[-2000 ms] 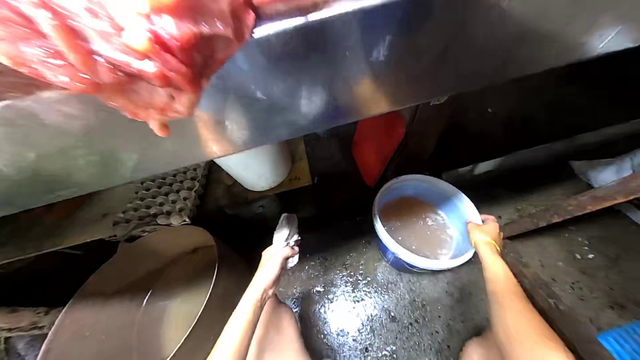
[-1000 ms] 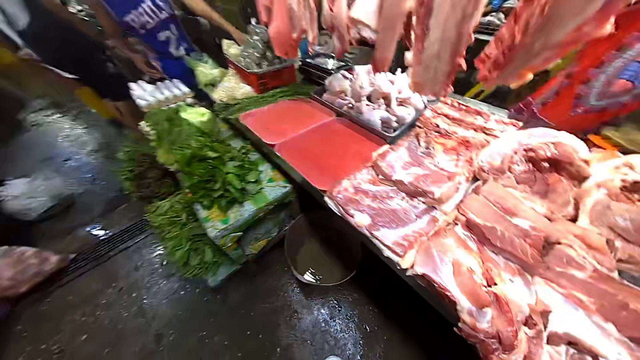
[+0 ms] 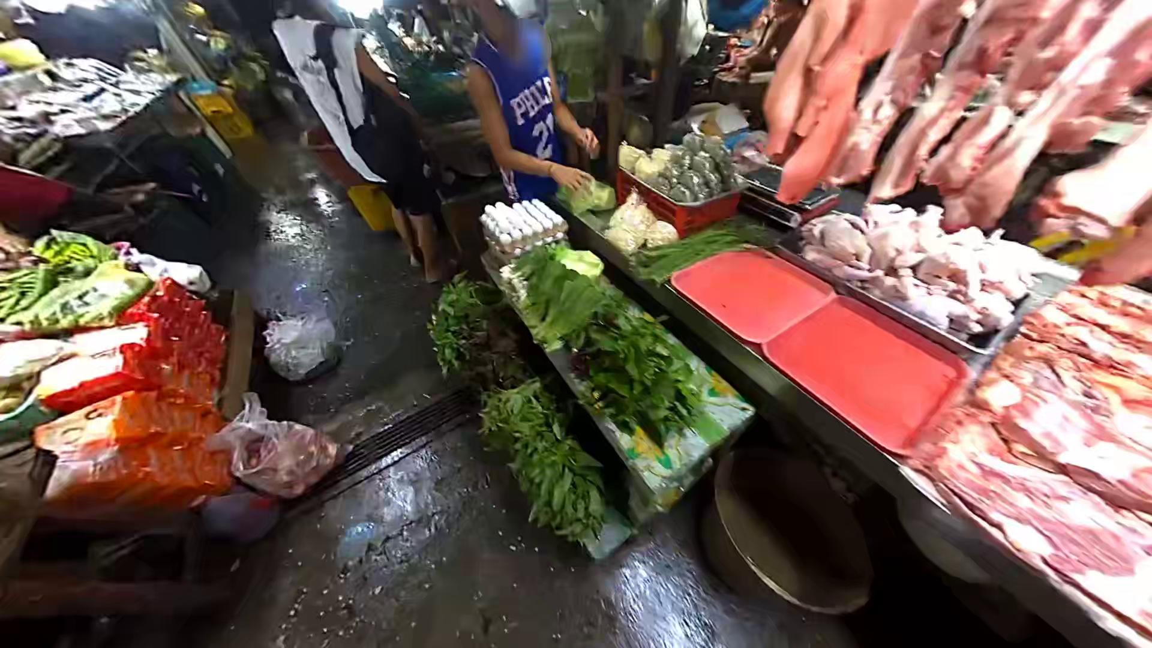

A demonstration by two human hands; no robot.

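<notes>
Neither my left hand nor my right hand shows in the head view, so what they hold is hidden. At the lower right a large round tub (image 3: 787, 531) stands on the wet floor beside the meat counter. Two red trays (image 3: 864, 369) lie side by side on that counter, with raw chicken pieces (image 3: 927, 270) in a metal tray behind them. Slabs of raw meat (image 3: 1053, 459) cover the counter's right part, and long cuts of meat (image 3: 909, 117) hang above.
Leafy greens (image 3: 639, 369) and trays of eggs (image 3: 522, 223) are on a low stand left of the counter. A person in a blue jersey (image 3: 522, 108) touches a cabbage (image 3: 587, 193); another person (image 3: 360, 108) is farther back. Plastic bags (image 3: 279, 450) lie near a floor drain (image 3: 396, 441).
The view has swung up and away from the floor under the counter. My hands, seen earlier at a tub of cloudy water and with a pale item, are out of view.
</notes>
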